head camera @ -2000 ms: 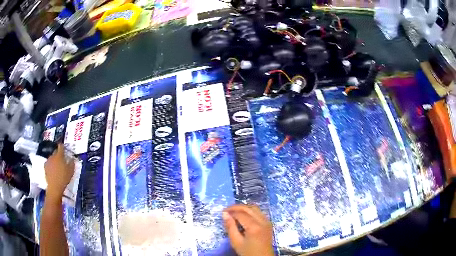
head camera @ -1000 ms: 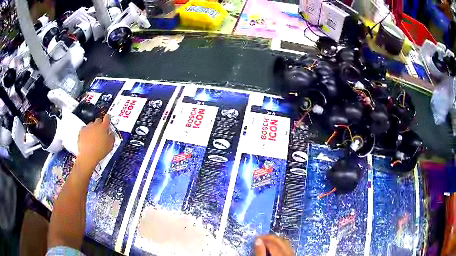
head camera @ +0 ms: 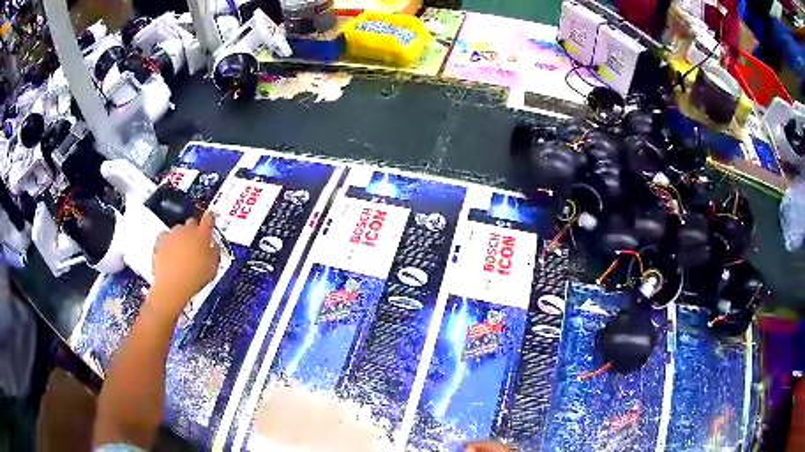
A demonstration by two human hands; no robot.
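Observation:
My left hand (head camera: 187, 258) is at the left of the blue sheets, its fingers on a white housing with a dark opening (head camera: 141, 231); the grip's far side is hidden. A white arm stands up at its far end. My right hand (head camera: 487, 448) is mostly cut off by the bottom edge; only a fingertip area shows. A single black camera head (head camera: 626, 339) with an orange wire lies on the blue sheet at the right.
Part-built white camera units (head camera: 132, 88) crowd the left side. A heap of black camera heads (head camera: 649, 203) with loose wires is at the right. A yellow tray (head camera: 385, 37), white boxes (head camera: 615, 58) and a tape roll (head camera: 716, 94) are at the far side.
The view has swung left, shifting the scene rightward. My left hand stays at the white housing. My right hand, which held a small dark item two seconds ago, has sunk almost out of the picture.

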